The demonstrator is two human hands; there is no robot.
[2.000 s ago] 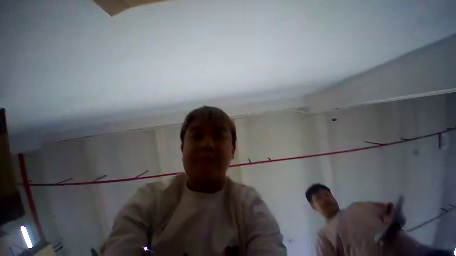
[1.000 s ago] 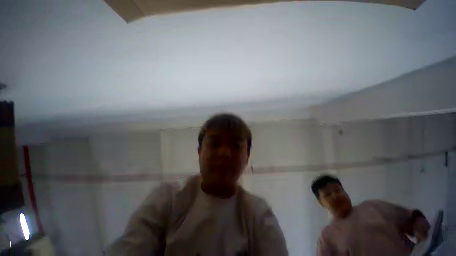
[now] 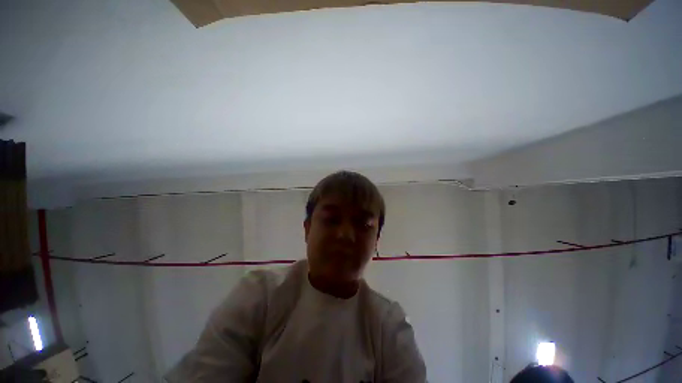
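Neither of my hands is identifiable in the head view. The camera faces upward. A person in a light top (image 3: 321, 329) leans over it at the middle, with both forearms cut off by the bottom edge. A tan cardboard edge (image 3: 419, 9) runs along the top of the picture, with an angled corner at each end. What lies under the camera is hidden.
A dark-haired head top (image 3: 542, 374) shows at the bottom right below a bright light (image 3: 547, 353). Stacked brown cardboard (image 3: 15, 224) stands at the far left. A red pipe (image 3: 464, 256) crosses the pale wall. A pale box-like shape (image 3: 61, 366) is at bottom left.
The second person at the right has dropped mostly out of view, leaving a head top. The central person has shifted slightly right in the picture, head tilted down. More cardboard edge shows than at first.
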